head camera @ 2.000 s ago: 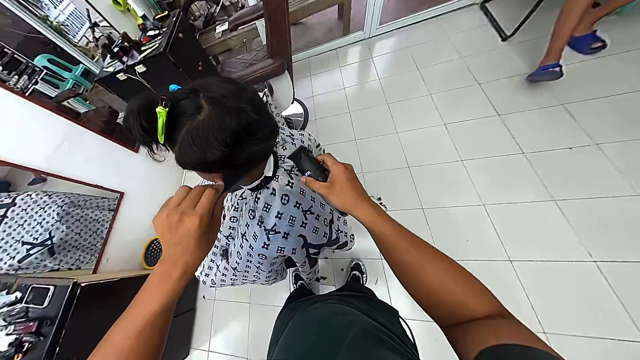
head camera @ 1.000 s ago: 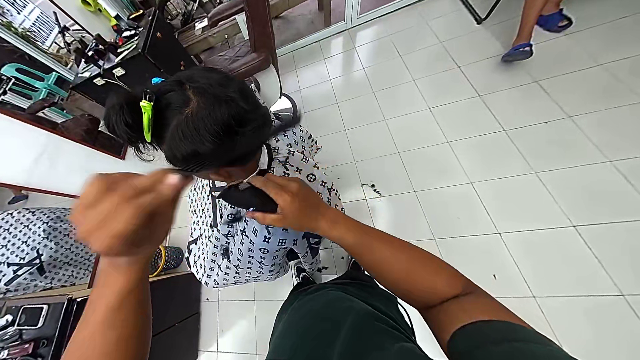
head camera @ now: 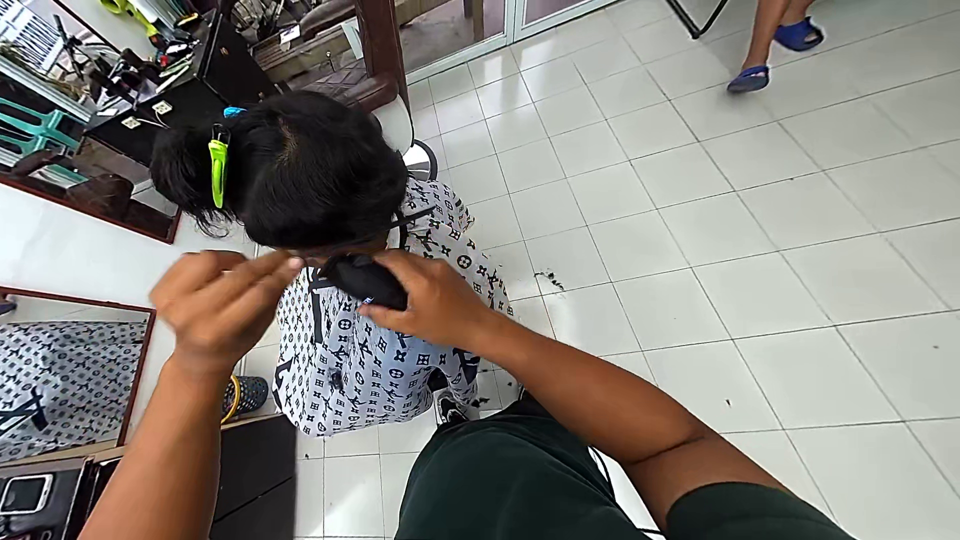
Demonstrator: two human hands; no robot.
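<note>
A seated person with black hair (head camera: 322, 165), a lime-green hair clip (head camera: 218, 172) in it, wears a white patterned barber's cape (head camera: 375, 375). My right hand (head camera: 435, 300) grips a black hair clipper (head camera: 367, 281) at the nape, below the hairline. Beside the left part of the nape, my left hand (head camera: 225, 300) has its fingers and thumb drawn together at the hair ends. Whatever sits between those fingertips is too small and blurred to make out. Cut hair lies on the cape. The clipper's blade end is partly hidden by hair.
On the left are a wall mirror (head camera: 75, 375), a yellow-rimmed basket (head camera: 251, 396) and a black cabinet (head camera: 259, 472). A cluttered black counter (head camera: 180, 112) stands beyond the person. Hair clippings (head camera: 551, 280) lie on the tiled floor (head camera: 675, 247). Another person's feet in blue shoes (head camera: 750, 79) show at upper right.
The clipper in my right hand was out over the right side of the cape two seconds ago; it is now at the nape. The view has shifted closer to the head.
</note>
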